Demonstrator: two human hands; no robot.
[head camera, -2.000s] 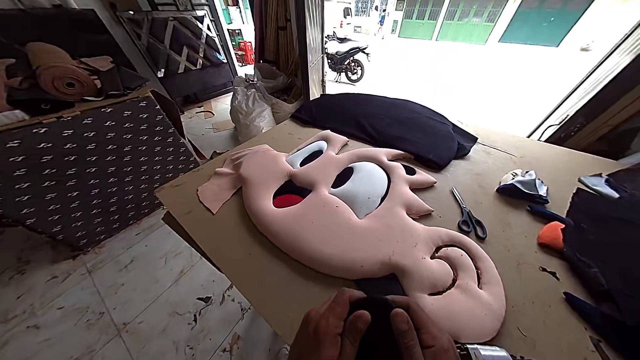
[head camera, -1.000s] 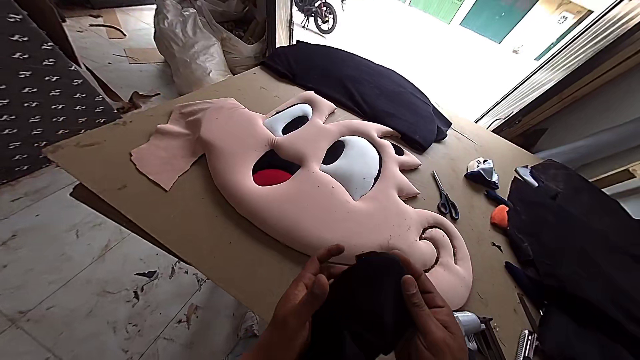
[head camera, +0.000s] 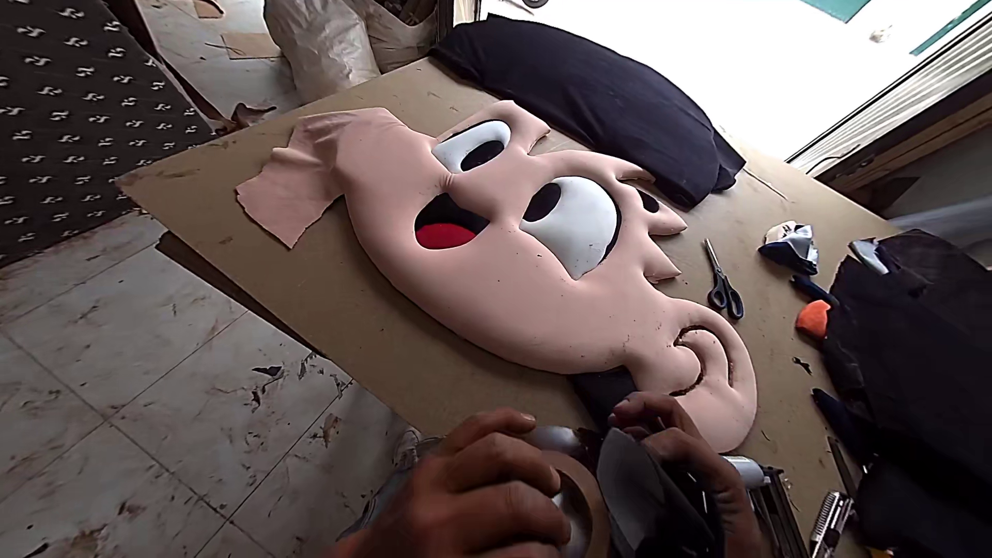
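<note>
A padded cartoon face panel covered in pink fabric (head camera: 504, 294) lies on a brown board table (head camera: 310, 302). It has white eyes, a red tongue and an ear with dark grooves. Close to the camera, my left hand (head camera: 480, 488) grips a round ring-shaped object (head camera: 577, 488), perhaps a tape roll, with a shiny metallic part beside it. My right hand (head camera: 690, 465) pinches a piece of black fabric (head camera: 651, 496) just right of the ring. Both hands are below the panel's lower edge, near the ear. The lower parts of the held things are cut off by the frame.
Black-handled scissors (head camera: 723, 285) lie right of the face. Beyond it rests a dark fabric-covered shape (head camera: 597, 93). Black cloth (head camera: 914, 349), an orange scrap (head camera: 813, 318) and a crumpled white-and-blue piece (head camera: 790, 246) are at the right. A pneumatic-looking tool (head camera: 748, 471) lies by my right hand.
A ring-shaped object now shows in my left hand, where earlier only black fabric was seen between the hands. The view has turned down since the first frame.
</note>
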